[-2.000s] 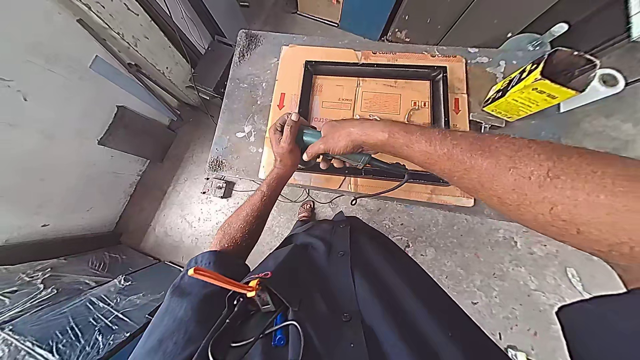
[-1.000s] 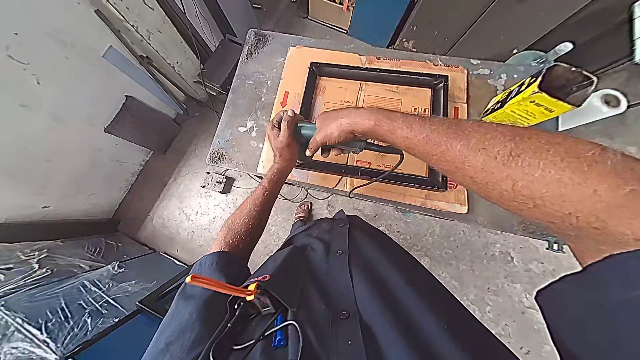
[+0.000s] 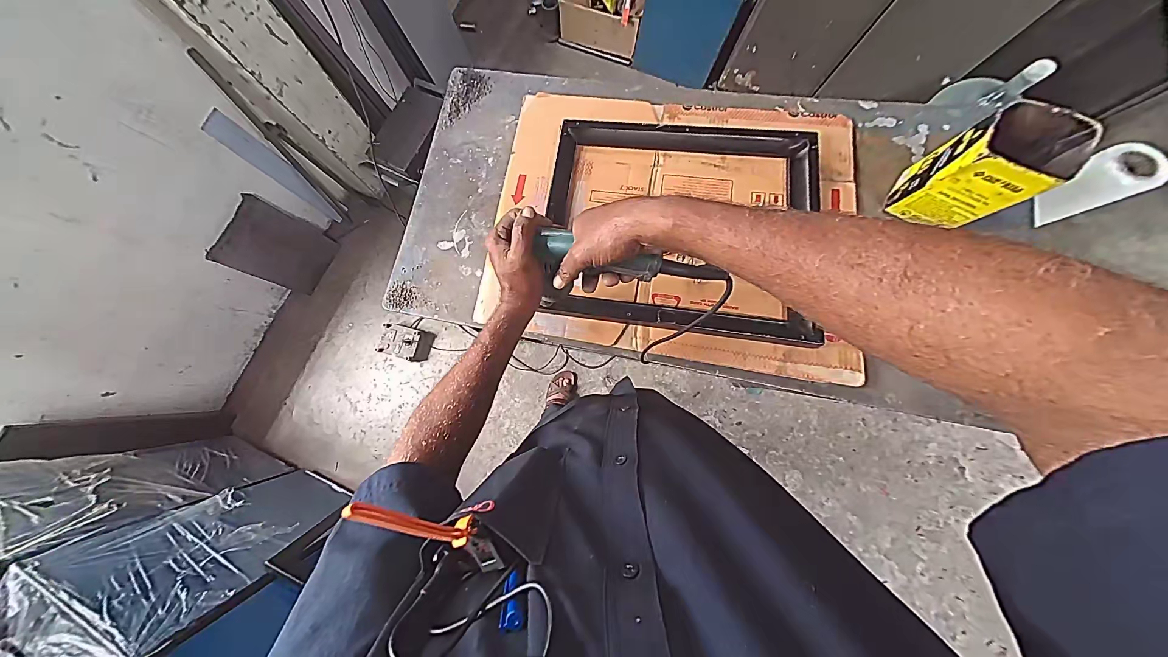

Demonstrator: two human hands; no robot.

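Observation:
Both my hands hold a teal corded power tool (image 3: 553, 243), which looks like an angle grinder, over the near left corner of a black rectangular frame (image 3: 693, 137). My left hand (image 3: 518, 255) grips its head end at the left. Around the body is my right hand (image 3: 611, 239), with fingers under it. The tool's working end is mostly hidden below my hands, so contact with the frame cannot be told. From its right end a black cable (image 3: 721, 306) loops down over the frame's near side. The frame lies flat on a cardboard sheet (image 3: 538, 137).
The cardboard lies on a grey, paint-marked worktable (image 3: 438, 219). At its right stand a yellow and black open container (image 3: 967, 187) and a white roll (image 3: 1109, 182). An electrical socket box (image 3: 400, 341) and cables are by the near left edge. Plastic-wrapped panels (image 3: 119, 529) are at lower left.

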